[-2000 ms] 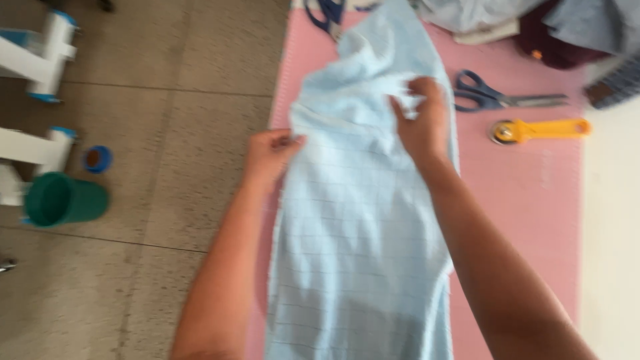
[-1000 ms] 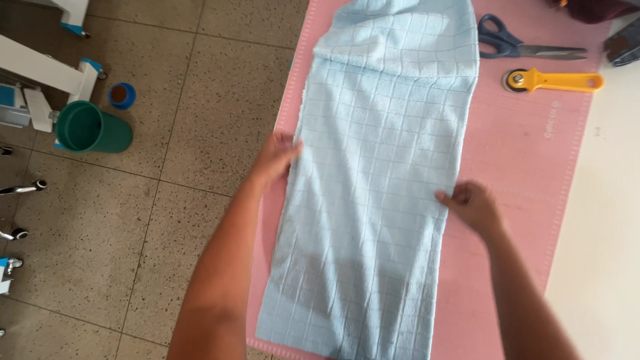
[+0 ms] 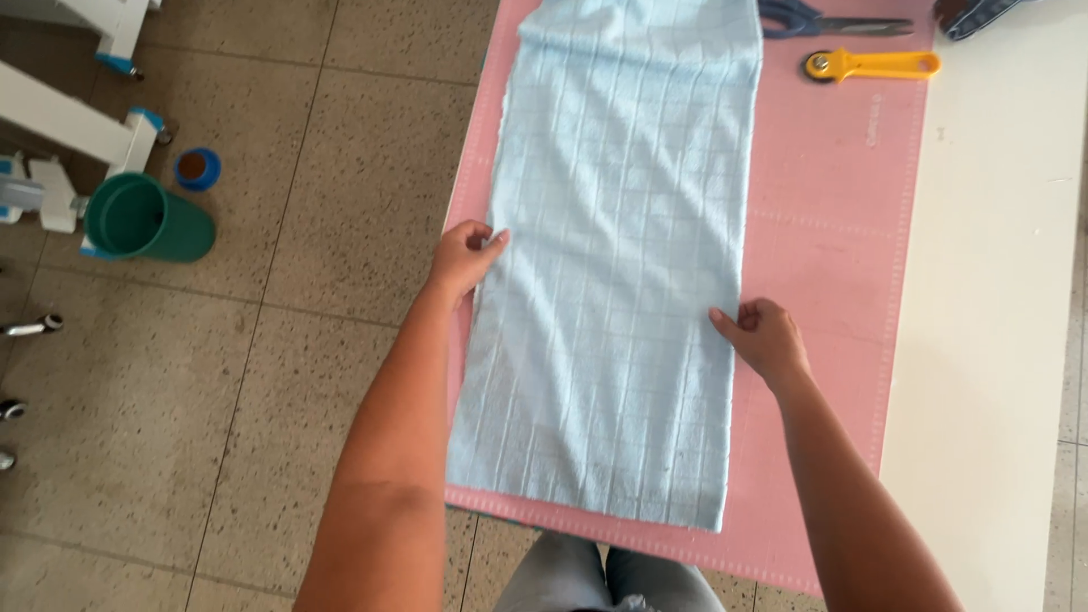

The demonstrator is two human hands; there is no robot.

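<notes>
A long piece of light blue fabric with a grid pattern (image 3: 620,255) lies lengthwise on a pink cutting mat (image 3: 824,280), its far part folded or bunched at the top of the view. My left hand (image 3: 467,255) pinches the fabric's left edge between thumb and fingers. Lower down, at the right edge, my right hand (image 3: 765,336) grips the cloth the same way, thumb on top. Soft diagonal creases run across the fabric between my hands. Beyond its upper right side lie scissors with dark blue handles (image 3: 790,17) and a yellow rotary cutter (image 3: 875,65).
The mat rests on a white table (image 3: 986,255). Dark denim fabric (image 3: 977,17) lies at the top right. On the tiled floor at left stand a green bin (image 3: 153,221), a blue container (image 3: 197,169) and white wheeled furniture legs (image 3: 76,110).
My right hand has moved from the bunched upper part down to the fabric's right edge. The fabric's near part now lies flatter. The view has shifted.
</notes>
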